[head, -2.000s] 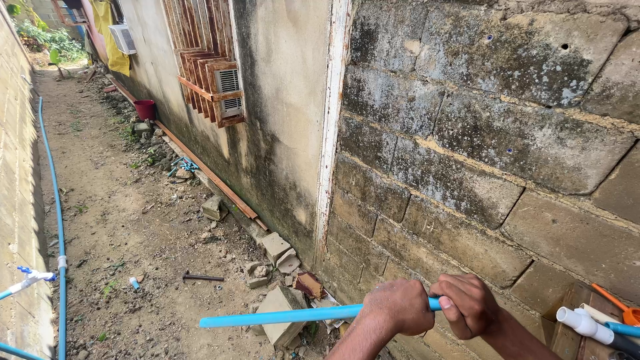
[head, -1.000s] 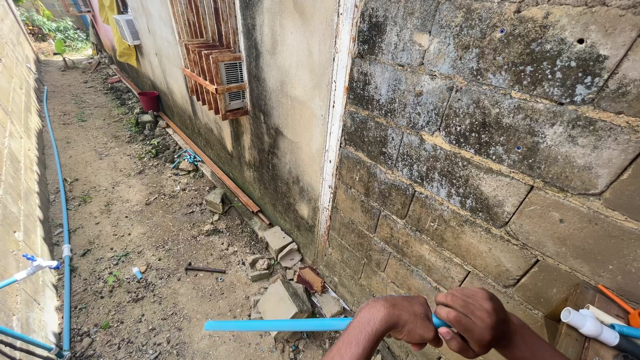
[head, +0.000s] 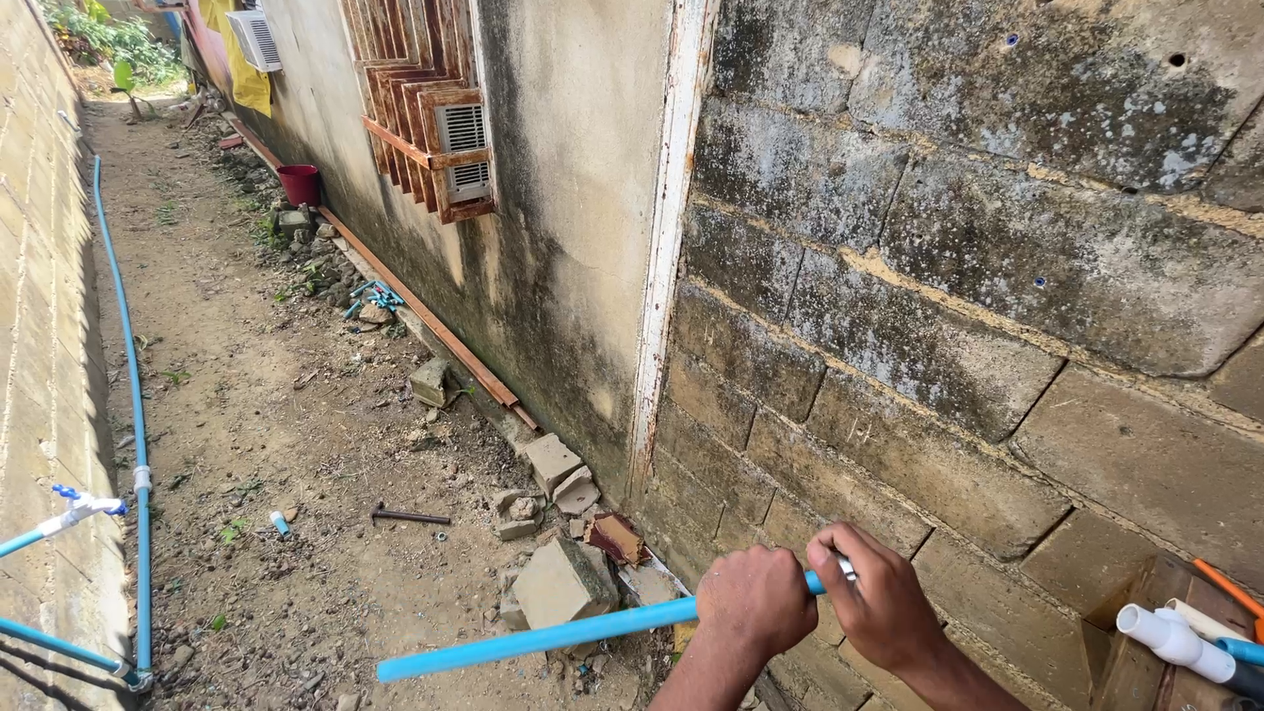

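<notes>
A blue plastic pipe (head: 533, 644) slants across the lower middle, its free end pointing left over the ground. My left hand (head: 758, 598) is closed around the pipe near its right end. Just right of it, my right hand (head: 874, 592) grips the pipe's end, where a small shiny metallic piece (head: 846, 569) shows between the fingers. What that piece is cannot be told, as the fingers cover most of it.
Broken concrete blocks (head: 563, 585) lie below the block wall (head: 938, 474). White pipe fittings (head: 1170, 637) rest on a wooden surface at lower right. A blue water line with a tap (head: 84, 508) runs along the left wall. A hammer-like tool (head: 410, 516) lies on the dirt.
The pipe's free end has tilted lower, and its right end is raised. My right hand has shifted its hold at that end, and the metallic piece now shows.
</notes>
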